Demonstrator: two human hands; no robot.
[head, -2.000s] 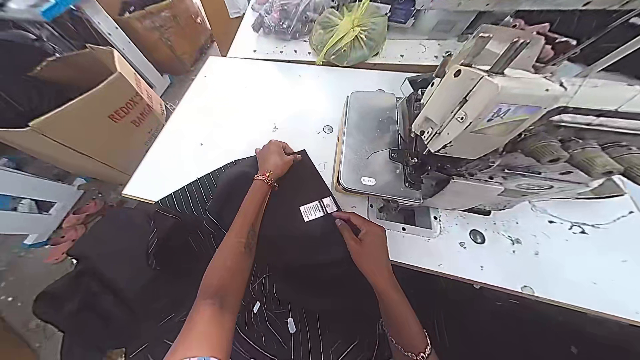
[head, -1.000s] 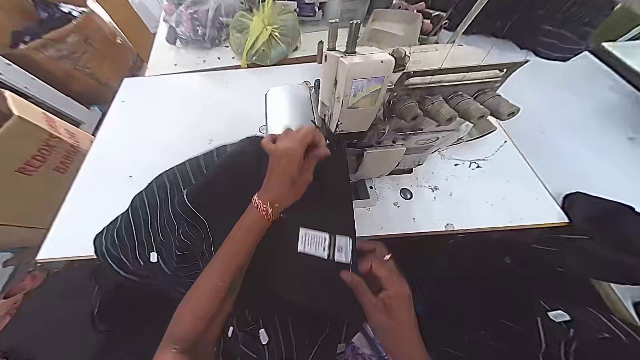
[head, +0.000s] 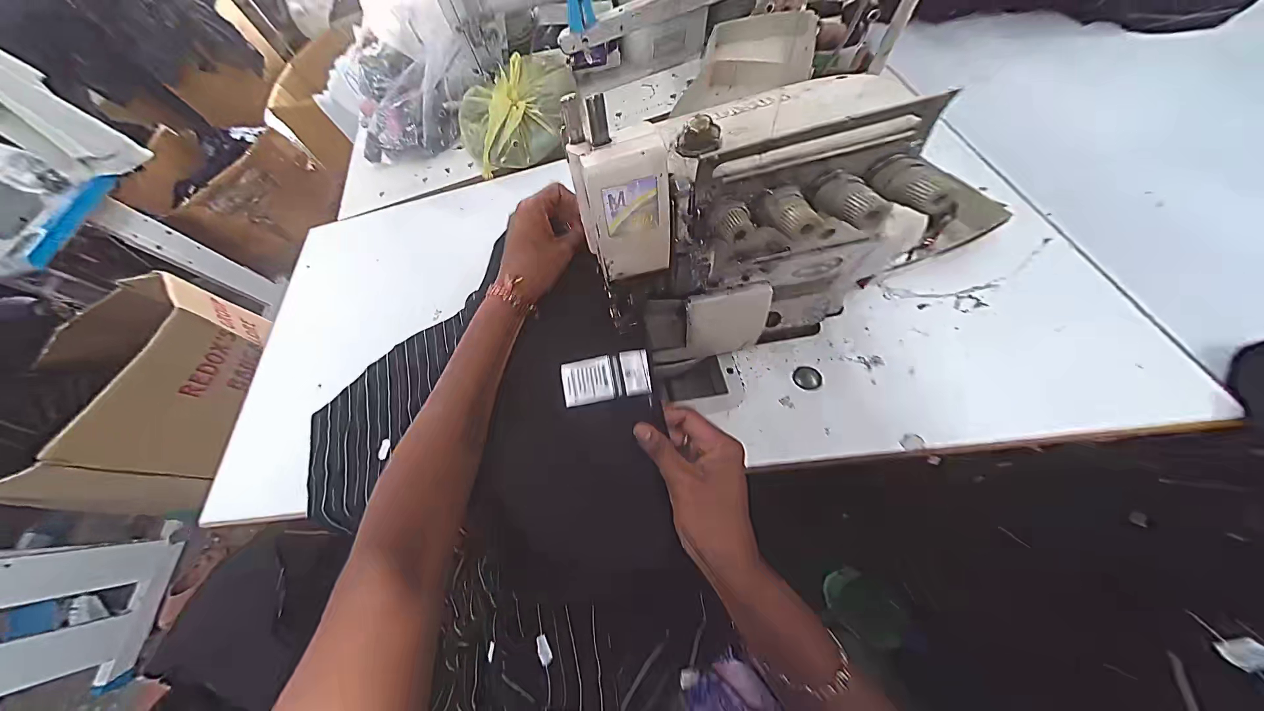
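Black fabric (head: 583,474) lies over the table edge, its right side running up to the presser foot area of an overlock sewing machine (head: 632,207). My left hand (head: 538,242) rests on the far part of the fabric, left of the machine head, its fingertips partly hidden. Lower down, my right hand (head: 696,464) pinches the fabric's right edge between thumb and fingers. Just above that hand, a white printed label (head: 605,378) lies at the same edge. Striped black fabric (head: 395,395) spreads out under my left forearm.
A cardboard box (head: 148,395) stands left of the white table (head: 365,267). Behind the table are a yellow net bag (head: 513,114) and a clear plastic bag (head: 405,89). Thread cones or tension knobs (head: 849,197) line the machine's front. Dark cloth hangs at the table's front edge.
The black fabric, in front of the machine two seconds ago, now reaches along the machine head's left side. My left hand has moved farther forward beside the head. The view has shifted.
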